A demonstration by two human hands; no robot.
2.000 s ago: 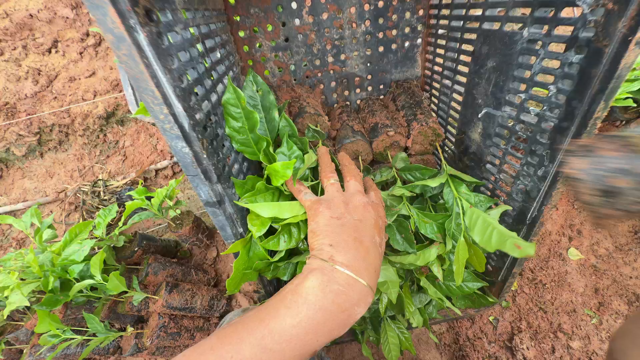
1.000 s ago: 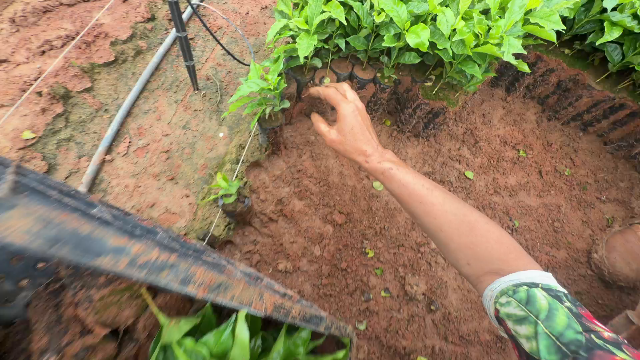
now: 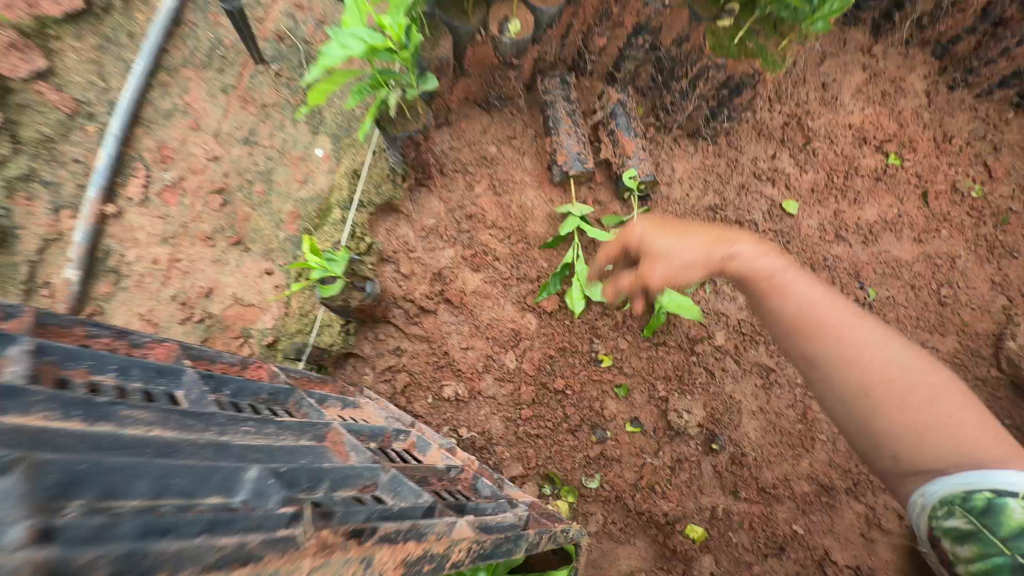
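Observation:
My right hand (image 3: 652,260) reaches in from the right, fingers apart and slightly blurred, just over the leaves of two seedlings laid on the red soil. The left seedling's leaves (image 3: 574,268) lie beside my fingertips; its dark, soil-coated bag (image 3: 566,132) points away from me. Close by on its right is the second seedling's bag (image 3: 626,140), with leaves (image 3: 676,306) partly hidden under my hand. Nothing is seen gripped in the hand. My left hand is out of view.
A muddy black plastic crate (image 3: 240,448) fills the lower left, green leaves at its bottom corner. A small potted seedling (image 3: 324,268) stands by a string (image 3: 360,192). Further left runs a grey pipe (image 3: 120,144). More potted seedlings (image 3: 376,60) stand at the top.
Two bagged seedlings now lie on soil that was bare a second ago, when my right hand was at the row of pots. My left hand, earlier on leaves in the crate, has left the view.

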